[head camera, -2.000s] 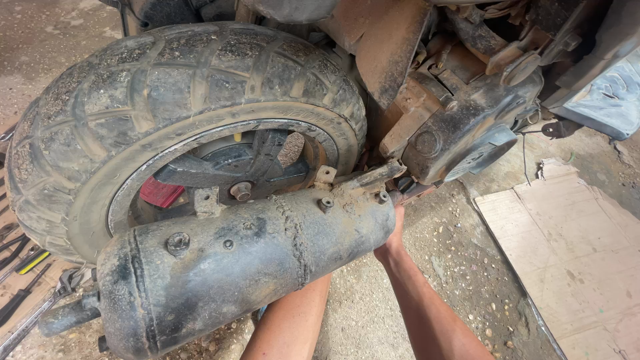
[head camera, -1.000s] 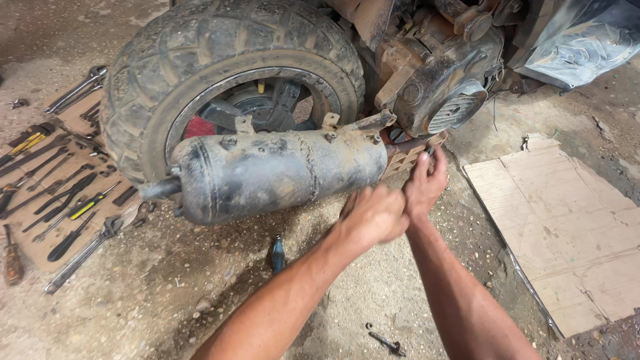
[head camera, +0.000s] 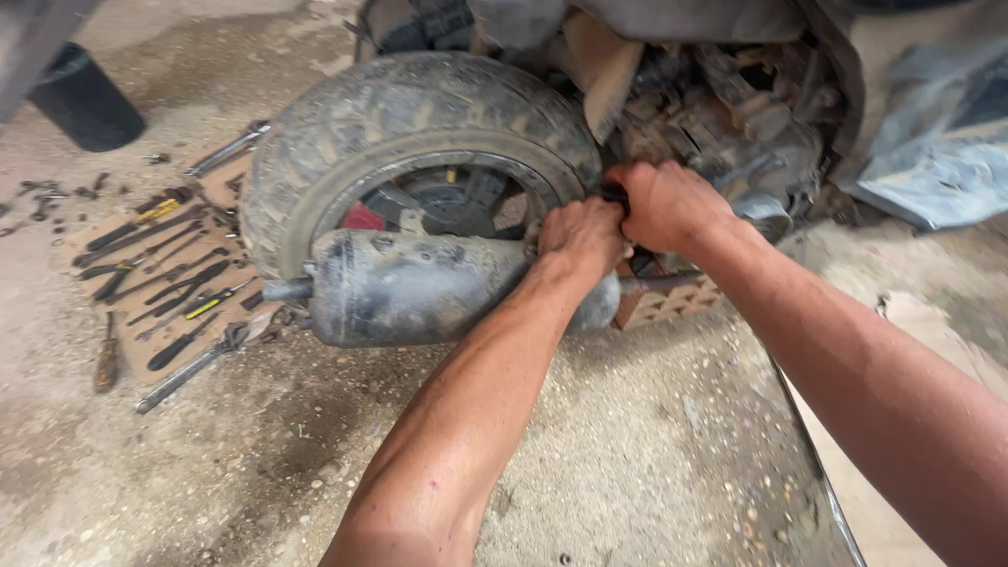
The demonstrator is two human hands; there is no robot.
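Observation:
The dirty cylindrical muffler lies in front of the scooter's rear wheel, its tailpipe pointing left. My left hand is over the muffler's right end, with the fingers curled near a bracket. Close beside it, my right hand is bent around a small dark part between the two hands, just left of the engine. What the fingers touch is mostly hidden, and the image is a little blurred. Under the muffler's right end is a perforated reddish-brown brick.
Screwdrivers, pliers and wrenches lie on a cardboard sheet at the left, an adjustable wrench at its edge. Behind them are a black container and scattered bolts. Another cardboard sheet lies lower right, a bluish plastic-like sheet above.
Both hands have moved up from the exhaust pipe beside the brick to the area between the wheel and the engine. The view has shifted, showing more floor at the left.

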